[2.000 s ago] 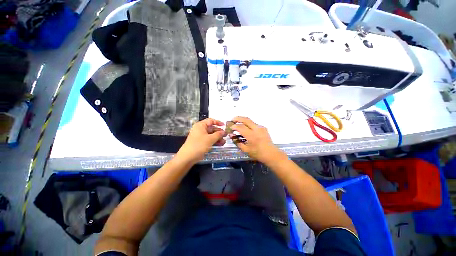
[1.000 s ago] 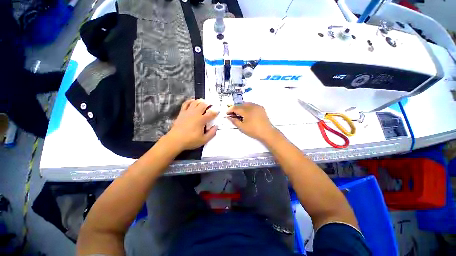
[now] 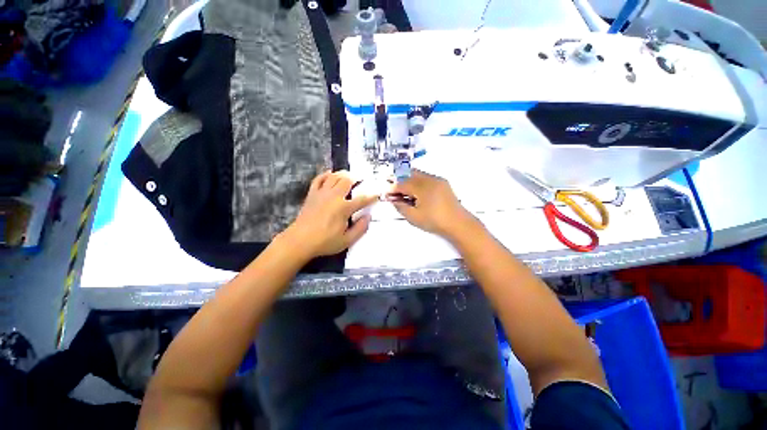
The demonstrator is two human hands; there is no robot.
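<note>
The black garment with grey checked panels [image 3: 273, 126] lies on the table left of the white JACK sewing machine [image 3: 505, 92]. Its black strip with pale round dots runs along the machine's left side. My left hand [image 3: 330, 217] lies palm down over the garment's lower right edge, its fingertips just below the presser foot [image 3: 385, 158]. My right hand [image 3: 427, 201] is just right of it, fingers curled around a small dark slim tool [image 3: 402, 198], likely thread snips. Whether the fingertips also pinch fabric is too small to tell.
Scissors with red and yellow-orange handles [image 3: 572, 220] lie on the table to the right. A ruler strip [image 3: 404, 279] marks the front edge. A blue bin [image 3: 639, 353] and a red crate [image 3: 715, 311] stand below right. Dark garments lie below left.
Since two seconds ago, both hands have moved forward from near the table's front edge to below the presser foot. The left hand has flattened. Over the last second they barely moved.
</note>
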